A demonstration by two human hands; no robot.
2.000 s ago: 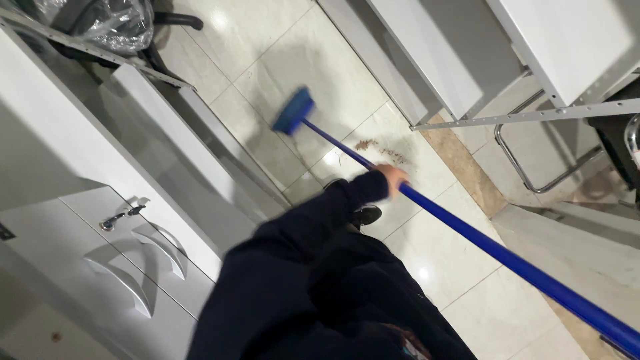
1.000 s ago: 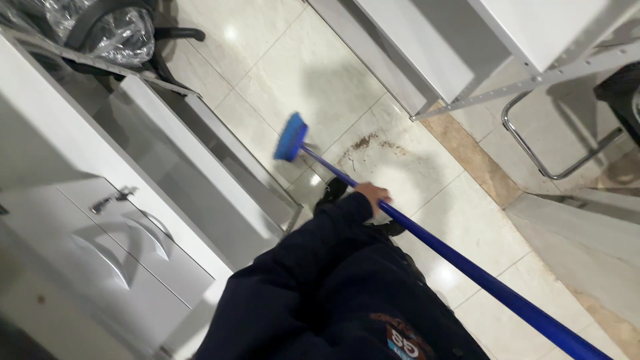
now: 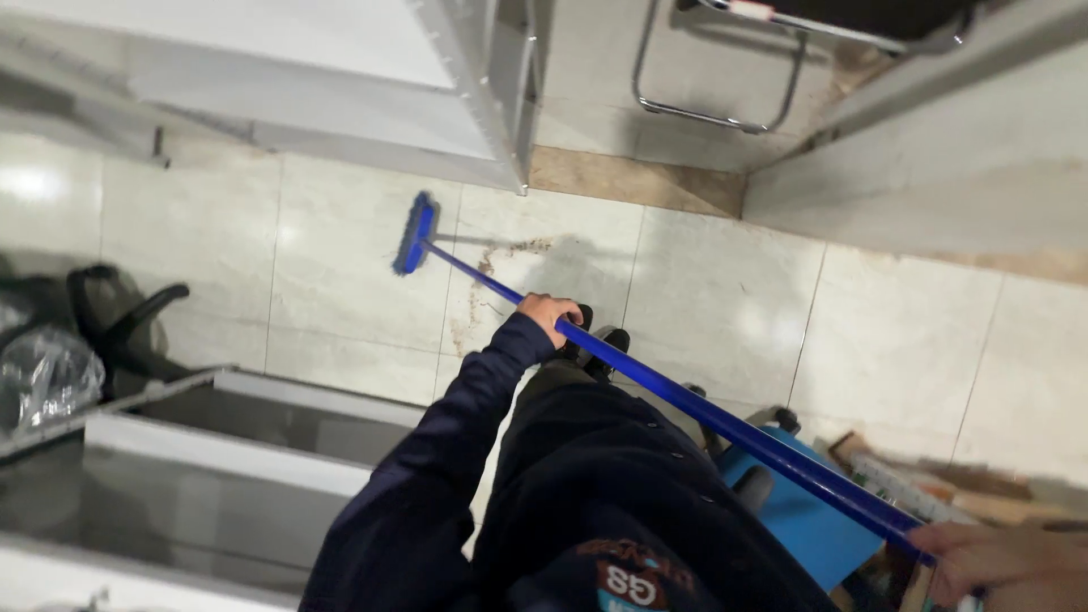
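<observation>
My left hand, in a dark sleeve, is closed around the middle of a blue broom handle. At the lower right, my right hand grips the handle near its upper end; it is blurred and partly cut off by the frame. The handle slants up and left to a blue broom head with bristles, over the pale tiled floor. Brown debris lies scattered on the tiles to the right of the head and under the handle, in front of my dark shoes.
A grey shelving unit is at the upper left, with another at the lower left. Beside it are a black chair base and clear plastic. A chair's metal frame stands beyond a brown floor strip. A blue object and clutter lie lower right.
The view has turned strongly, bringing my right hand and the clutter at the lower right into sight. My left hand stays on the broom handle throughout.
</observation>
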